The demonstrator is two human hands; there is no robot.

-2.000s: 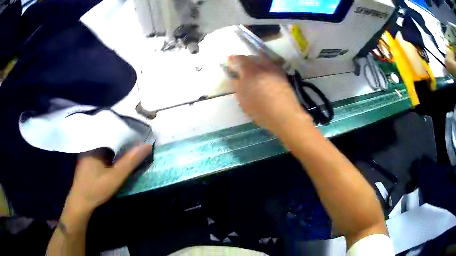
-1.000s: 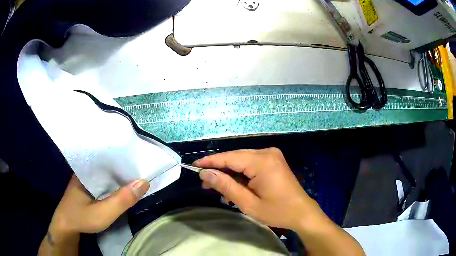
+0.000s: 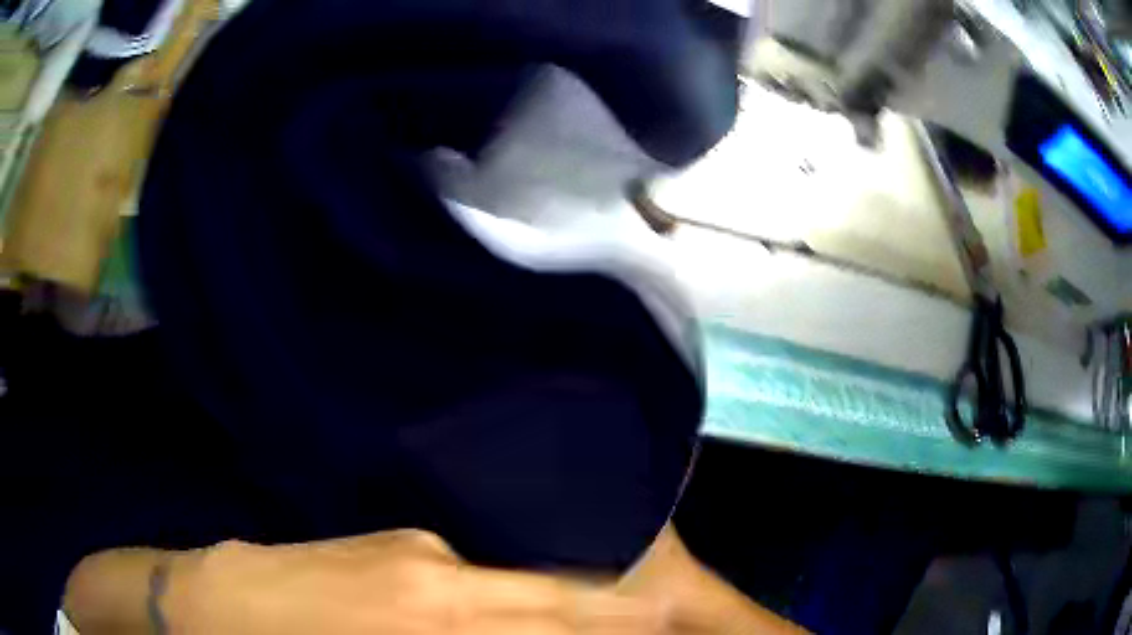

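The navy fabric panel (image 3: 534, 397) fills the middle and left, blurred, curving up from the hands. The white interfacing piece (image 3: 521, 242) shows as a pale band along its inner edge. My left hand (image 3: 372, 583) reaches in from the lower left and grips the panel's lower edge; its fingertips are blurred. My right hand (image 3: 677, 583) is partly visible at the bottom, beside or behind the left fingers, cut off by the frame and partly covered; whether it holds anything cannot be seen.
The sewing machine (image 3: 869, 50) stands at the upper right with a lit display (image 3: 1086, 168). Black-handled shears (image 3: 989, 385) lie right of the needle area, handles over the green measuring strip (image 3: 832, 391). Cardboard (image 3: 75, 186) is at the far left.
The panel has been lifted and turned, now showing its navy side instead of white. Both hands have come together at the bottom; the small tool is no longer visible. The view has shifted left.
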